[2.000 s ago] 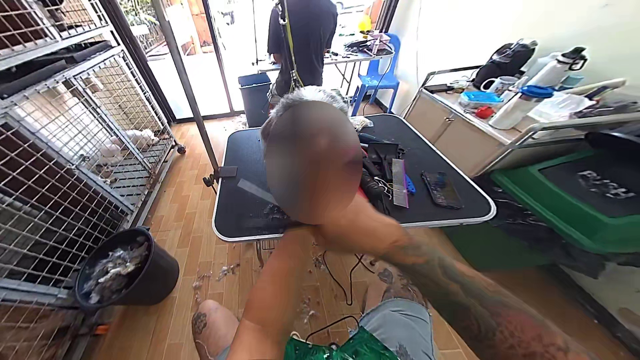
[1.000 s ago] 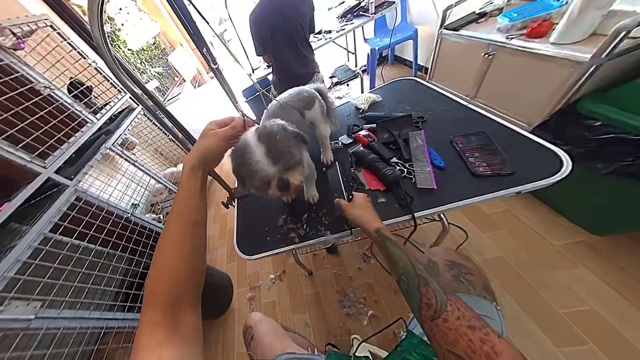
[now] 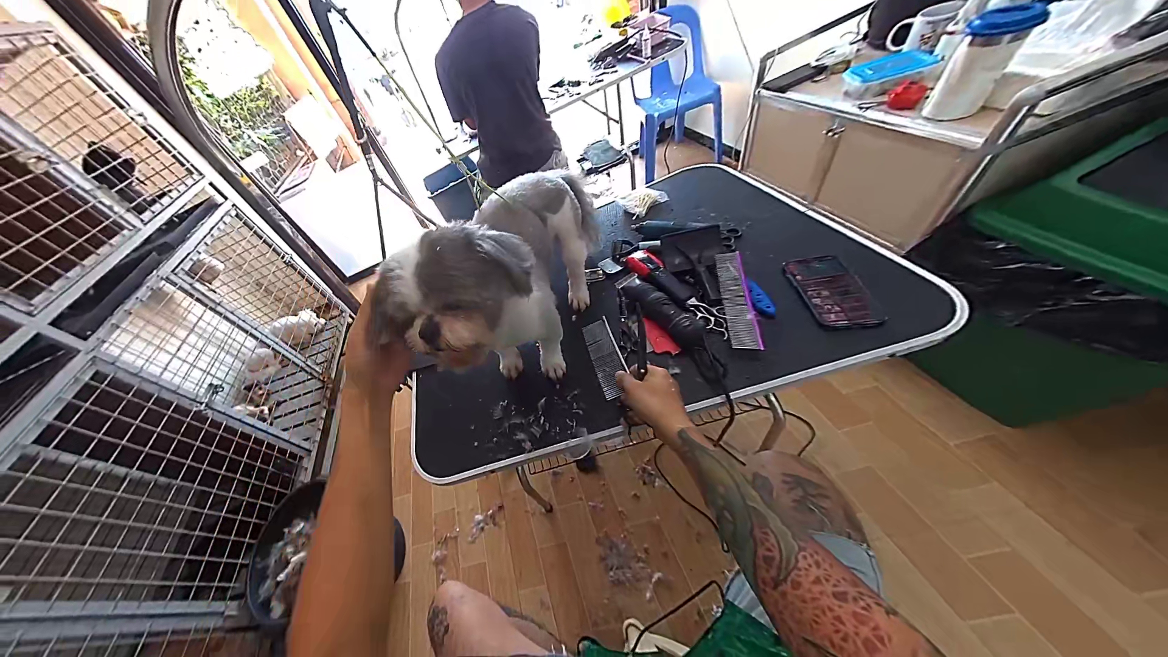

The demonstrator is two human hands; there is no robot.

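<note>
A grey-and-white dog (image 3: 465, 292) stands on the black grooming table (image 3: 821, 228), its head lowered and turned to the left. My left hand (image 3: 372, 351) cups the side of its head at the ear, the fingers partly hidden by fur. Beside the dog's front paws, my right hand (image 3: 652, 397) grips the end of a metal comb (image 3: 602, 358), teeth facing left. Just right of it lie a black corded clipper (image 3: 666, 310), a red-and-black clipper (image 3: 659, 274), a purple-edged metal comb (image 3: 739, 301) and scissors (image 3: 707, 315). Cut fur (image 3: 534, 420) is scattered near the table's front edge.
Wire cages (image 3: 137, 456) with animals inside line the left side, beside a black bin of fur (image 3: 287, 566). A dark phone-like item (image 3: 832, 290) lies on the table's right. Beyond stand a person (image 3: 497, 82) and a blue chair (image 3: 680, 91). A green bin (image 3: 1077, 228) is at right.
My left hand has come down from above and behind the dog's head to its side. The comb in my right hand now shows its flat, toothed side. The hands were together at the dog's head two seconds ago.
</note>
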